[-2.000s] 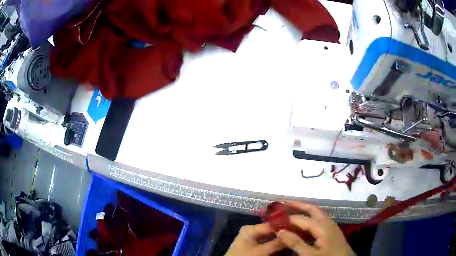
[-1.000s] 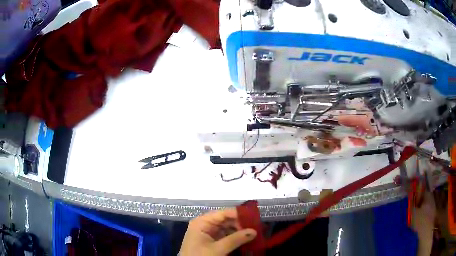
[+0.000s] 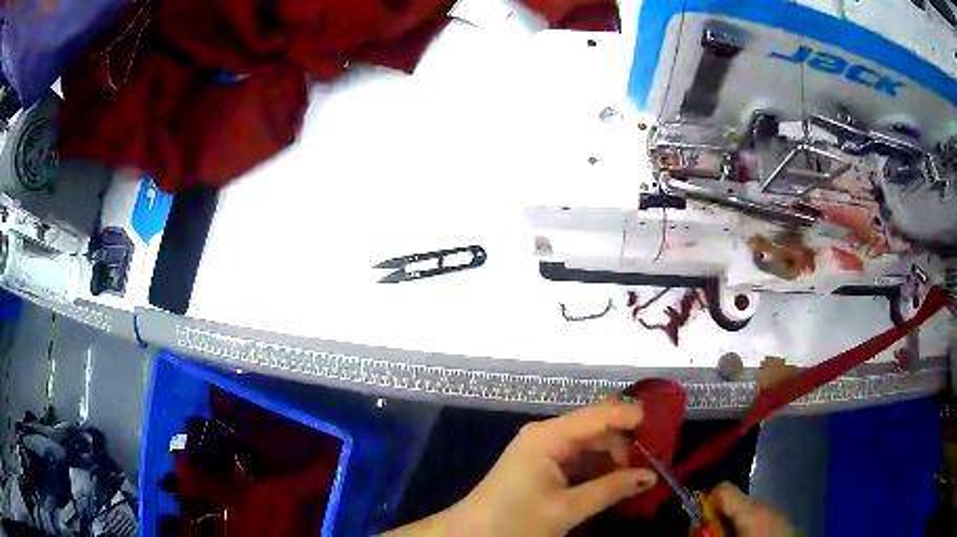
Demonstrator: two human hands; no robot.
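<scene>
My left hand (image 3: 561, 467) holds a loop of dark red binding tape (image 3: 659, 420) between thumb and fingers, just off the table's front edge. The tape runs from there up and right toward the machine's right side. My right hand (image 3: 750, 514), partly cut off by the lower edge, holds scissors (image 3: 701, 511) with orange-yellow and red handles. Their blades point up and left at the tape beside my left fingertips. Whether the blades are closed on the tape is unclear. Black thread snips (image 3: 432, 264) lie on the white table.
The white coverstitch machine (image 3: 829, 63) stands at the right. Red thread scraps (image 3: 666, 313) lie before its bed. Dark red garments (image 3: 189, 94) are heaped at upper left, near a flat black rectangle (image 3: 189, 252). A blue bin (image 3: 154, 451) with red pieces is below the ruler-marked edge (image 3: 420, 380).
My right hand, earlier reaching at the far right, is now beside my left hand with the scissors. My left hand still holds the tape. The camera view has shifted.
</scene>
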